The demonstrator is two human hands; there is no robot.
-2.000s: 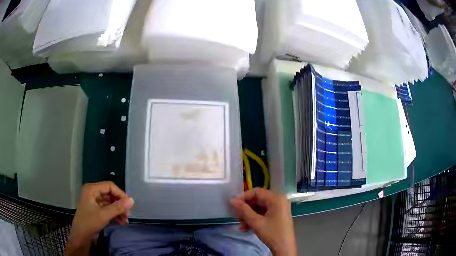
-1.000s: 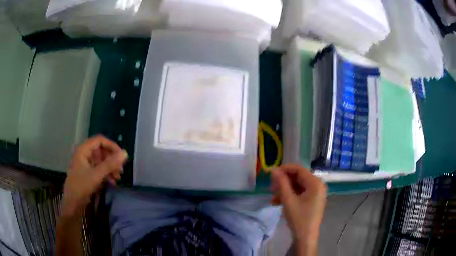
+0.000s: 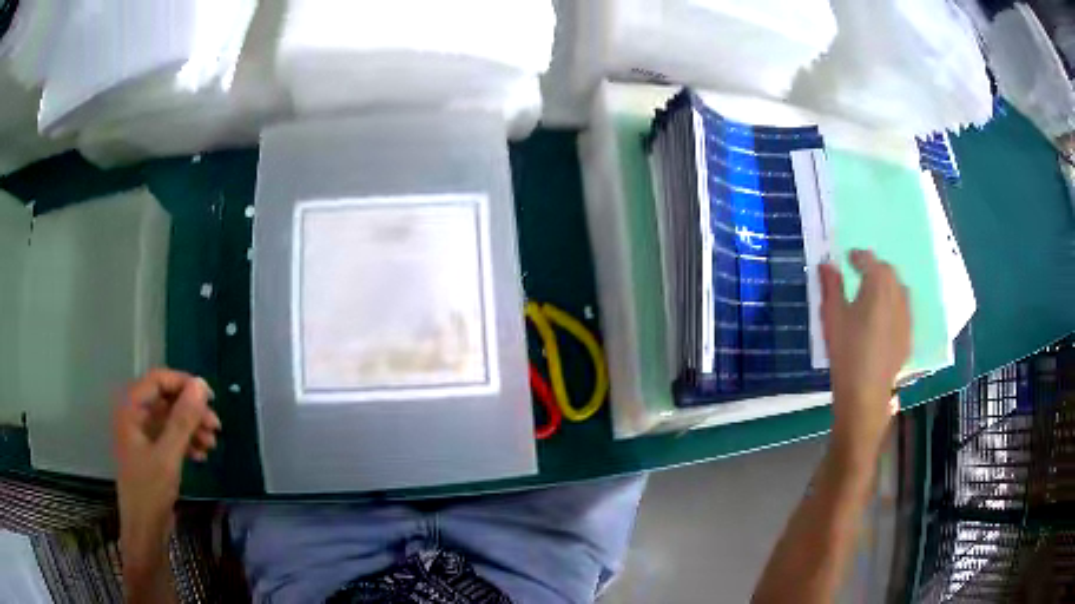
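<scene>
A greyish see-through sheet lies flat on the dark green mat, over a white square with a thin dark border and brownish stains. The fanned cell string stack, dark blue with pale lines and a white strip, lies on a green sheet at the right. My right hand is at the stack's right edge, thumb and fingers apart; no held thing shows. My left hand is over the mat by the low left pile, fingers curled, slightly blurred; whether it holds anything cannot be told.
Tall white sheet piles stand along the far side. A low pale pile is at the left. Scissors with yellow and red handles lie between sheet and stack. Small pale scraps dot the mat. Black wire racks flank the bench.
My right hand has moved from the sheet's near right corner to the cell string stack's right edge. My left hand has moved away from the sheet's left corner. The view has shifted.
</scene>
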